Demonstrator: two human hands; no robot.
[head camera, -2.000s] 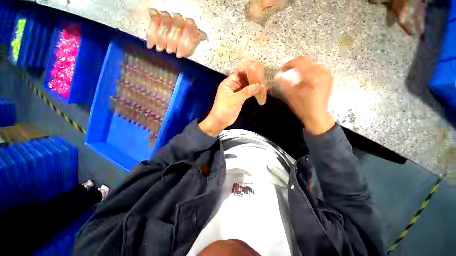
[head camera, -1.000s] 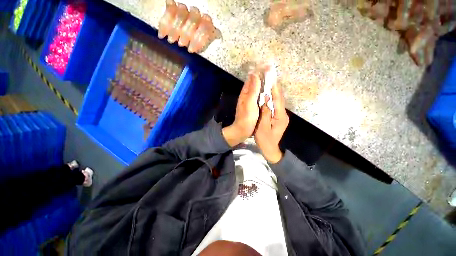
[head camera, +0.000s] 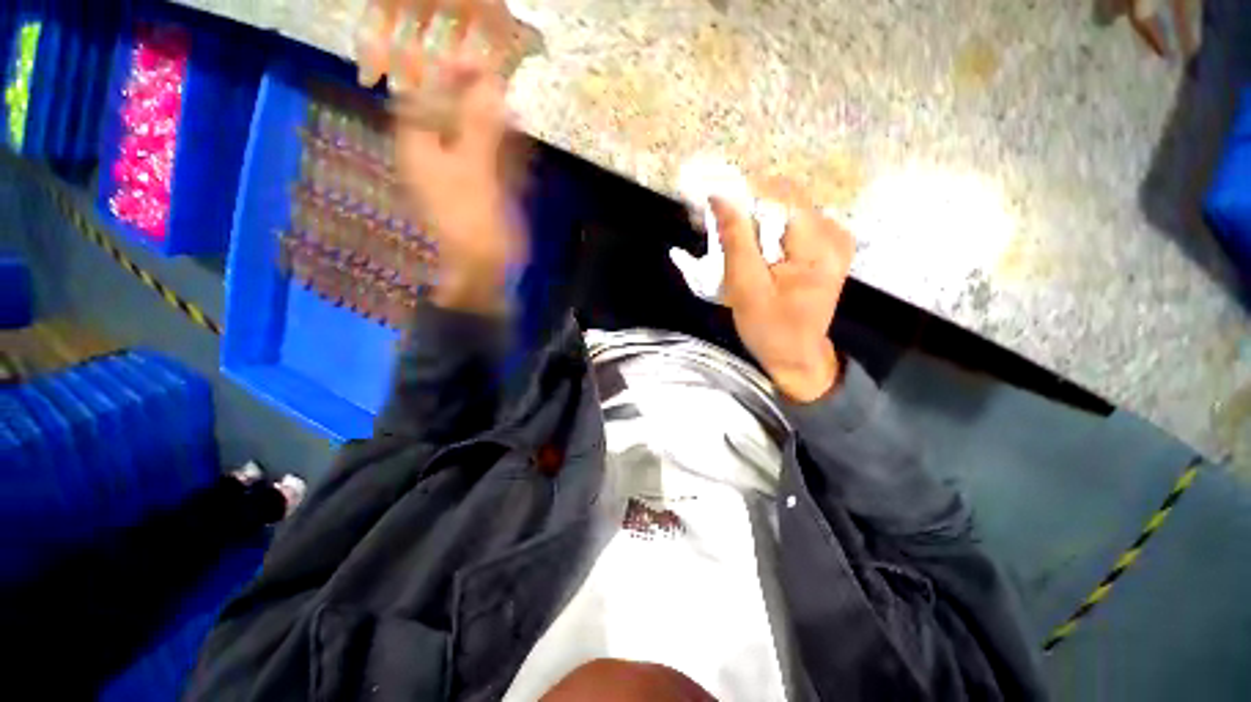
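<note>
My right hand (head camera: 789, 281) holds a crumpled white wiping cloth (head camera: 707, 261) at the bench's front edge. My left hand (head camera: 460, 172) is blurred and reaches to the row of translucent soft-plastic pieces (head camera: 446, 30) at the upper left bench edge. Its fingers overlap the row, so I cannot tell whether it holds a piece. The row is partly hidden and cut by the top of the picture.
The speckled bench top (head camera: 878, 124) runs across the top. Below its edge stand a blue tray of brown pieces (head camera: 343, 220) and a bin of pink pieces (head camera: 148, 130). Stacked blue crates (head camera: 110, 425) and a person's shoes (head camera: 288, 491) are at lower left. A blue bin (head camera: 1235, 178) is at right.
My hands, pressed together around the cloth a second ago, are now apart. My left hand has moved up and left to the row. My right hand keeps the cloth.
</note>
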